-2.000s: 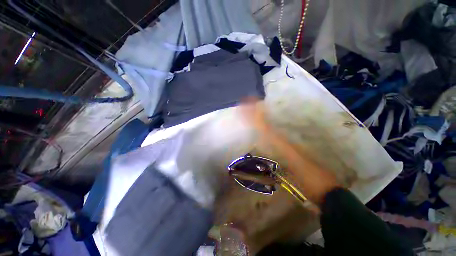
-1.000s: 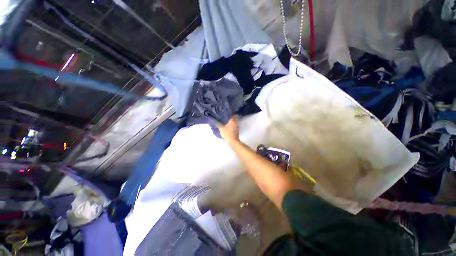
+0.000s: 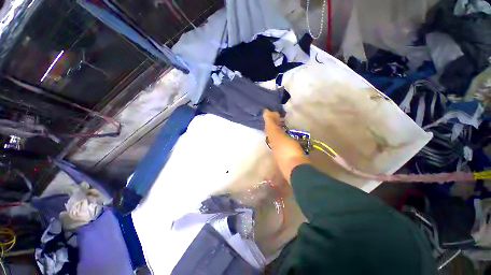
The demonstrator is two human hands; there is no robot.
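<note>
My right hand (image 3: 273, 118), bare, reaches from a dark green sleeve to the back of the ironing table (image 3: 371, 129). Its fingers are closed at the lower right edge of a dark grey cut panel (image 3: 237, 101), which lies loosely spread with some creases. The iron (image 3: 301, 138), with yellow wires, stands just right of my forearm and is partly hidden by it. Folded grey panels (image 3: 212, 255) with pale layers lie at the near edge, cut off by the frame. My left hand is not in view.
Black pieces (image 3: 250, 58) and pale blue-grey cloth (image 3: 255, 21) lie behind the panel. A long blue bar (image 3: 161, 153) runs along the left side. A pink-wrapped cord (image 3: 409, 176) leads right. Clear plastic with red string (image 3: 277, 207) lies near my sleeve. Fabric heaps (image 3: 430, 96) are at right.
The grey panel was flat, then bunched up under my right hand, and is now spread out again. My hand has moved right with its edge. The folded grey panels shifted lower in the view.
</note>
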